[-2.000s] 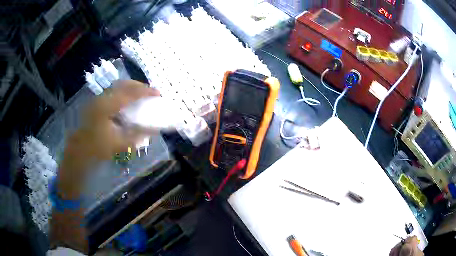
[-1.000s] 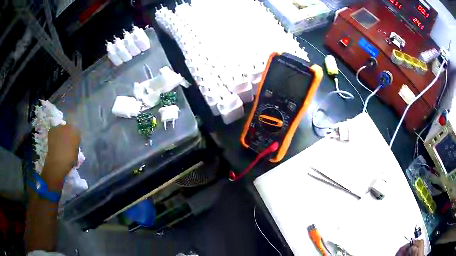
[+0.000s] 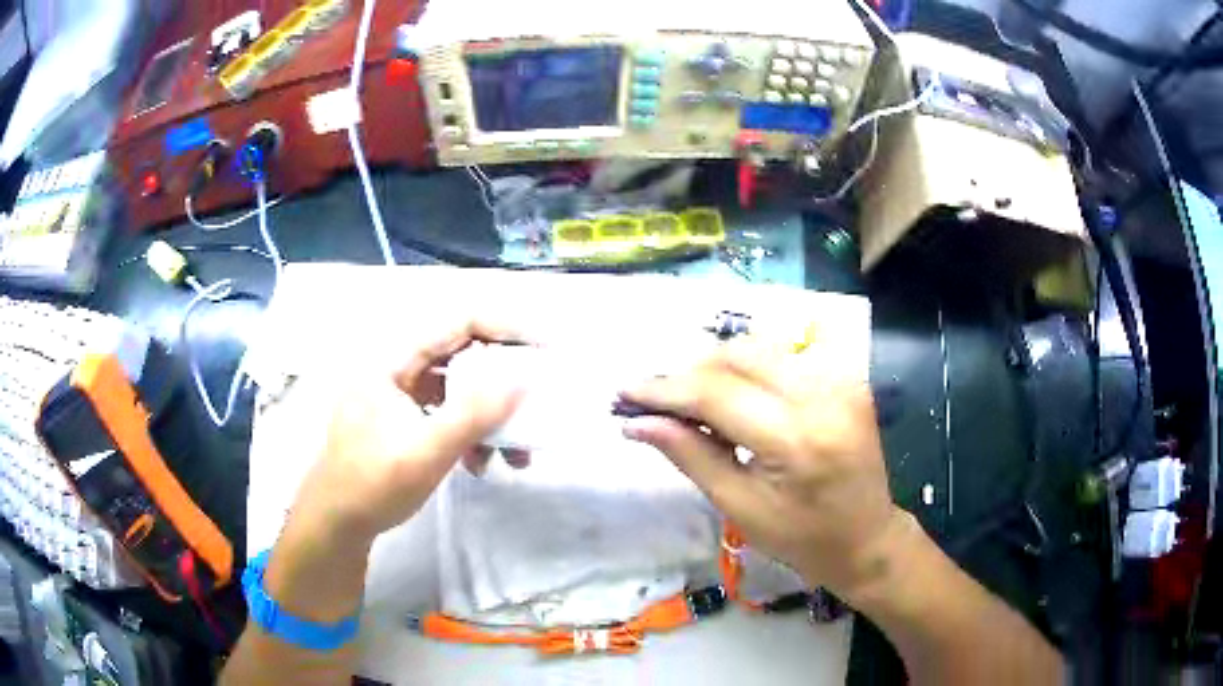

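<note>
My left hand [image 3: 423, 422] is at the middle of the white mat [image 3: 335, 298], its fingers around a white charger [image 3: 526, 395] that is washed out against the mat. My right hand [image 3: 758, 449] is just right of it, its thumb and finger pinching a small black connector [image 3: 630, 406] that points at the charger. Whether the two touch is not clear. A grey-white cloth or bag [image 3: 577, 536] lies under my hands. A bundled orange cable [image 3: 537, 633] with a white tie lies at its near edge.
A cream bench meter [image 3: 657, 101] stands behind the mat, with a yellow strip [image 3: 641, 233] before it. A dark red box [image 3: 302, 101] is back left. An orange multimeter [image 3: 134, 483] and rows of white chargers [image 3: 47, 442] are at left. A cardboard box [image 3: 986, 174] is back right.
The view has swung right to the mat and bench meter. My left hand has come from the bin at left to the mat and holds a charger. My right hand is now beside it.
</note>
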